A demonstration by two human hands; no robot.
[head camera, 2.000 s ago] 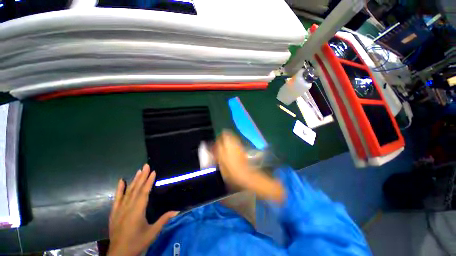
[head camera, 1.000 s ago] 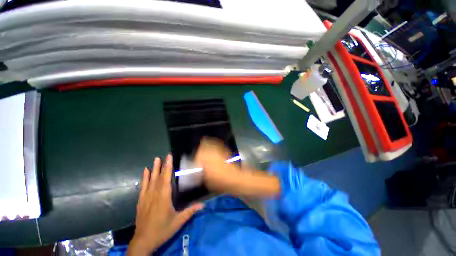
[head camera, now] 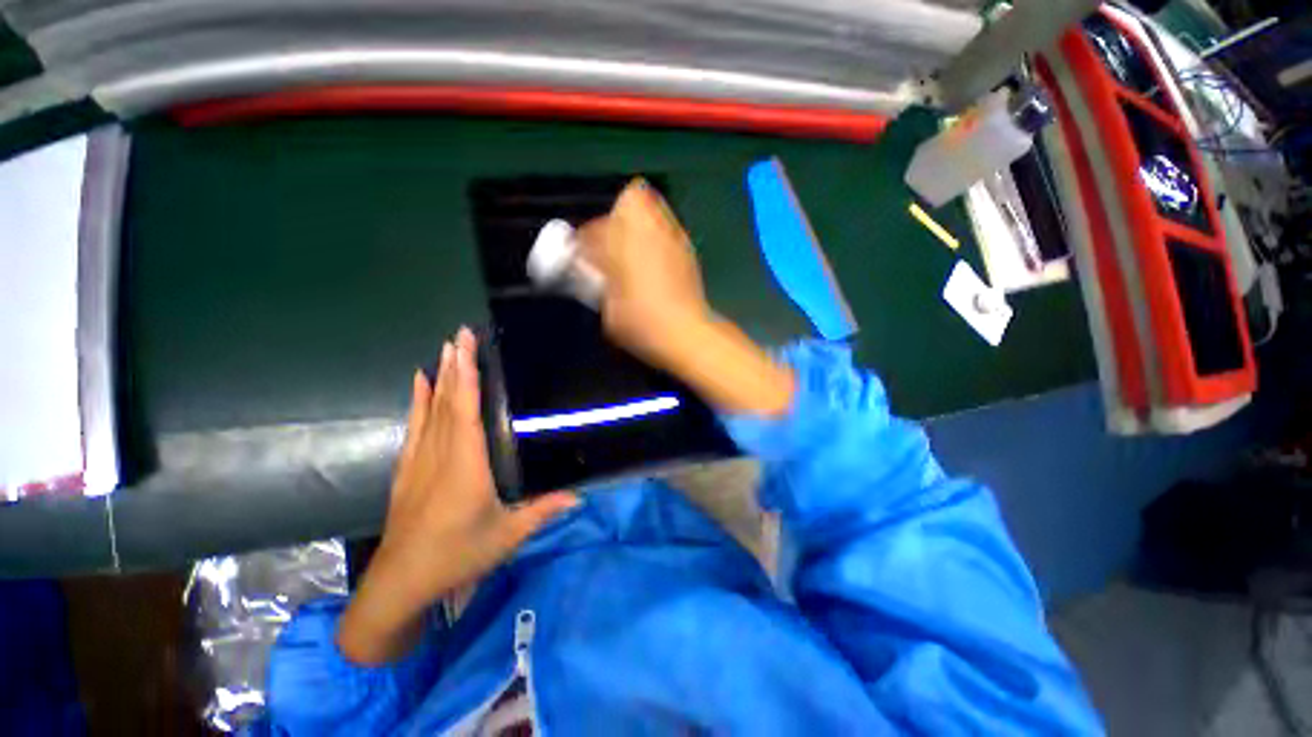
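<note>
A black glossy tablet (head camera: 590,367) lies flat on the green mat in front of me, with a bright lamp line reflected across it. My right hand (head camera: 648,274) is over the tablet's far part and holds a small white wipe (head camera: 553,254) at its fingertips. My left hand (head camera: 453,468) lies at the tablet's left edge, fingers extended and thumb apart, holding nothing. A blue squeegee (head camera: 800,249) lies on the mat to the right of the tablet.
White foam trays (head camera: 504,51) are stacked at the back above a red edge. A film stack (head camera: 41,317) lies far left. At right are a dispenser bottle (head camera: 967,148), yellow stick (head camera: 932,225), white card (head camera: 977,303), metal post (head camera: 1014,43) and red foam tray (head camera: 1201,281). Crumpled plastic (head camera: 266,619) is below the bench.
The camera view has shifted, so the bench sits higher in the picture. My right hand has moved with the wipe from the tablet's near part to its far part. My left hand stays at the left edge.
</note>
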